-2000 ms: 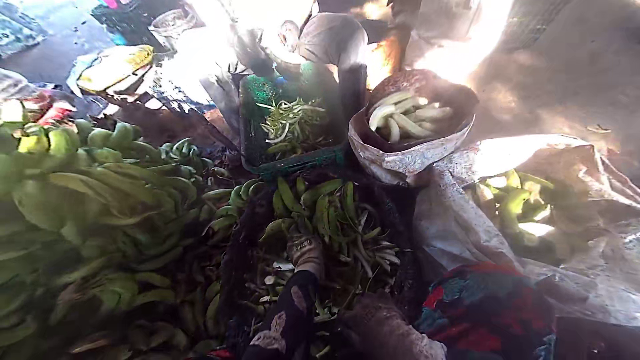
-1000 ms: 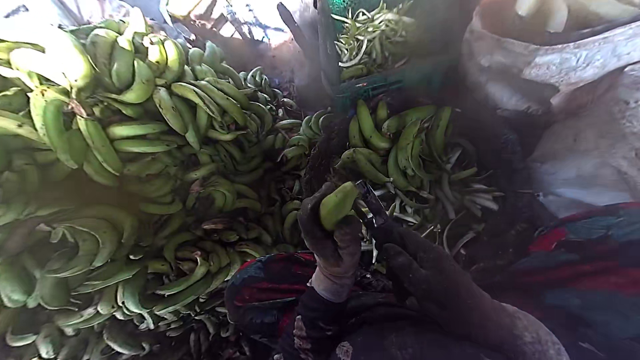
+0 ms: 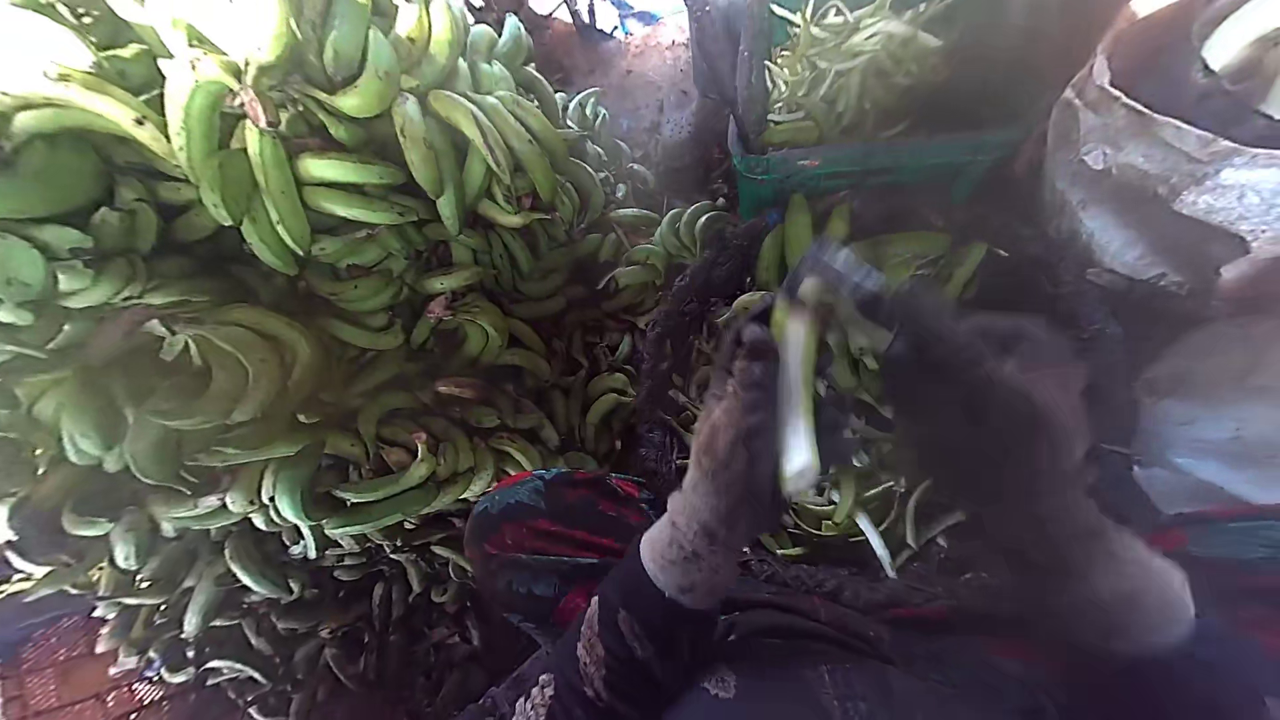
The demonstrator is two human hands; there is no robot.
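Note:
My left hand (image 3: 735,430), in a soiled glove, grips a green plantain or banana (image 3: 798,400) with a pale, peeled strip along its side. My right hand (image 3: 985,400), gloved and blurred, is closed around a peeler or similar bladed tool (image 3: 840,270) at the fruit's upper end. Its exact kind is too blurred to tell. Beneath both hands, whole green fruit (image 3: 797,235) and loose peel strips (image 3: 875,540) lie in a dark-edged container.
A large heap of green bananas or plantains (image 3: 350,200) fills the left side. Ahead stands a green crate (image 3: 880,165) holding peel strips (image 3: 850,60). At the upper right is a pale sack (image 3: 1150,190) with peeled fruit (image 3: 1240,40). My patterned-cloth knee (image 3: 550,540) is below.
Two seconds ago my left hand reached among the fruit in the container; a second ago it held a green fruit. A pale peeled strip now shows on the held fruit. The view has moved closer.

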